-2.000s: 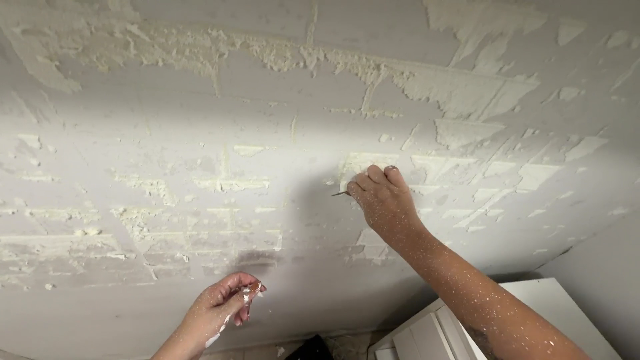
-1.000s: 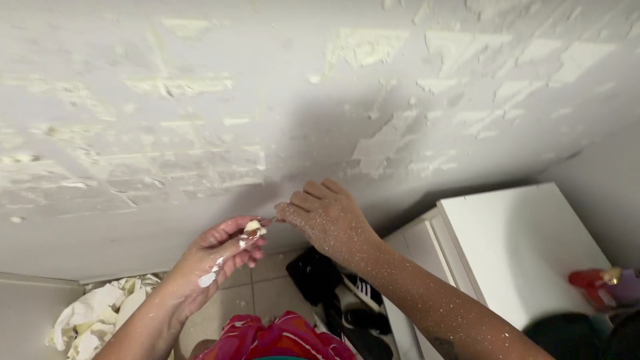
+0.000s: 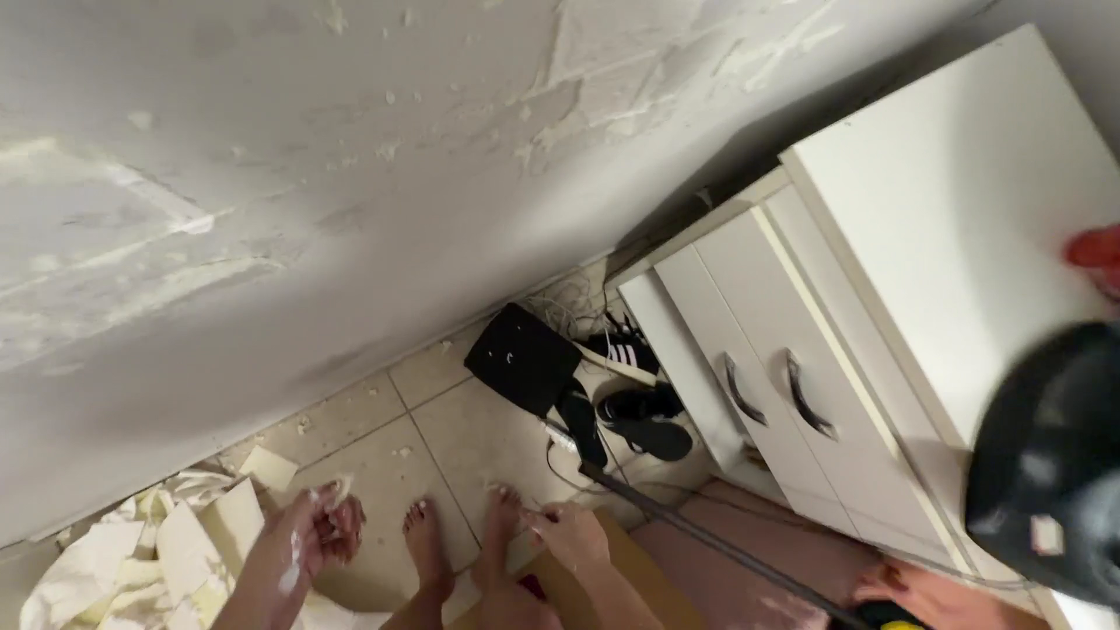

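Observation:
My left hand (image 3: 319,529) is low at the left, above the tiled floor, its fingers curled around whitish scraps; white smears mark the wrist. Near the bottom middle is my right hand (image 3: 569,535), fingers pinched together on something thin that is too blurred to name. Neither hand touches the wall (image 3: 350,236), which bears ragged patches of cream coating and loose flakes. A pile of torn, cream-white peelings (image 3: 175,551) lies on the floor beside my left forearm. My bare feet (image 3: 424,529) stand between the hands.
A white cabinet (image 3: 752,350) with dark handles stands at the right, a black rounded object (image 3: 1050,464) beside it. Black shoes (image 3: 643,437), a black flat item (image 3: 522,359) and cables lie on the floor. A dark pole (image 3: 700,534) slants across the lower right.
My right hand was up at the wall, then came down beside my left hand; now the two are apart, low over the floor. The view has tilted down.

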